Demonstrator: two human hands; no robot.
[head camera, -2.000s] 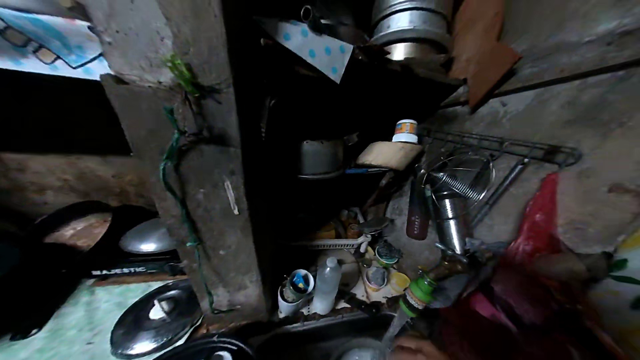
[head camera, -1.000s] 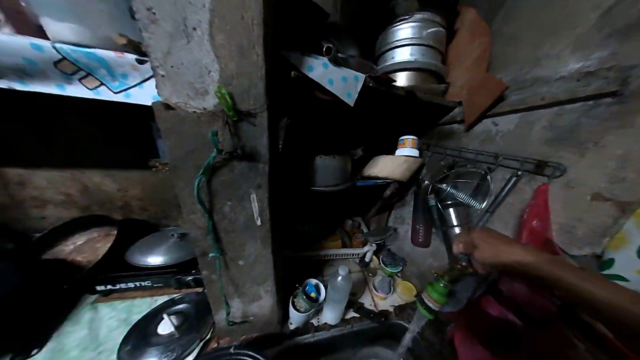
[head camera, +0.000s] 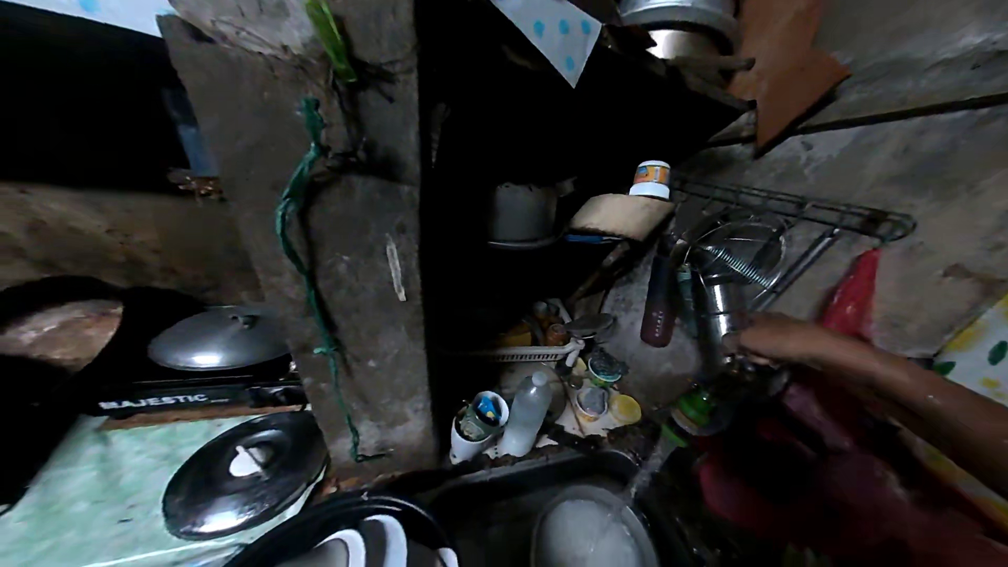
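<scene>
From the right edge an arm reaches in, and my right hand (head camera: 760, 339) is at the faucet behind a green bottle-like spout piece (head camera: 697, 405); whether its fingers grip the faucet is too dark to tell. Water runs from the spout toward a round bowl of water (head camera: 594, 535) in the dark sink (head camera: 543, 472). Just behind the hand hangs a metal cup or cylinder (head camera: 720, 303). My left hand does not show. A clear plastic bottle (head camera: 526, 413) and a white container with packets inside (head camera: 476, 429) stand behind the sink.
A black basin (head camera: 378, 500) sits left of the sink. Further left are a glass lid (head camera: 244, 472), a gas stove (head camera: 197, 398) and a concrete pillar (head camera: 370, 276). A wire rack (head camera: 803, 209) with strainers is on the right wall. Small tubs (head camera: 591, 402) line the ledge.
Two seconds ago only part of a hand showed low by the spout; one second ago the arm reached to the faucet, where the hand remains. The view has shifted somewhat.
</scene>
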